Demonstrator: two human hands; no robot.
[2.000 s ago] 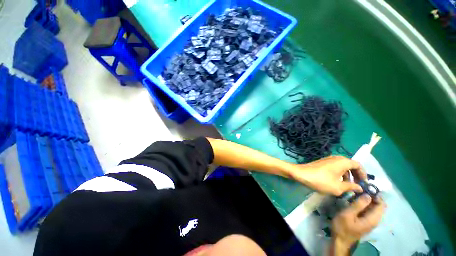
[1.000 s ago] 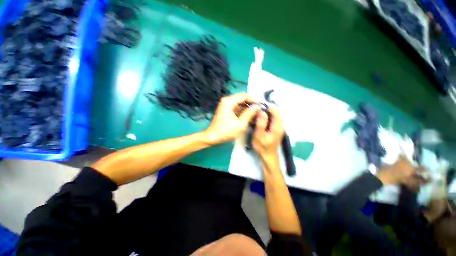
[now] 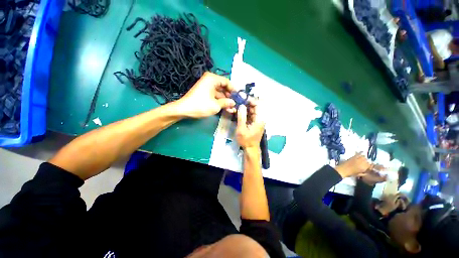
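My left hand (image 3: 210, 97) and my right hand (image 3: 250, 126) meet over the left end of the white sheet (image 3: 297, 106). Both hold a small dark-blue unit (image 3: 240, 98) between their fingertips, with a curved dark part standing out of it. The fingers hide much of it. The hammer (image 3: 265, 150) lies on the sheet beside my right hand, its dark grip towards me and its head hidden. A tangled heap of black loops (image 3: 173, 58) lies on the green bench to the left of my hands.
A blue bin (image 3: 41, 75) full of dark bodies stands at far left. A small bunch of loops (image 3: 90, 6) lies near it. A pile of dark units (image 3: 331, 132) lies on the sheet at right. Another person's hands (image 3: 363, 167) work beyond. A dark green strip (image 3: 282, 45) runs behind.
The view has swung right, so the bin slides out at left and the neighbour shows more. My hands stay together on the small unit; my fingers have shifted slightly.
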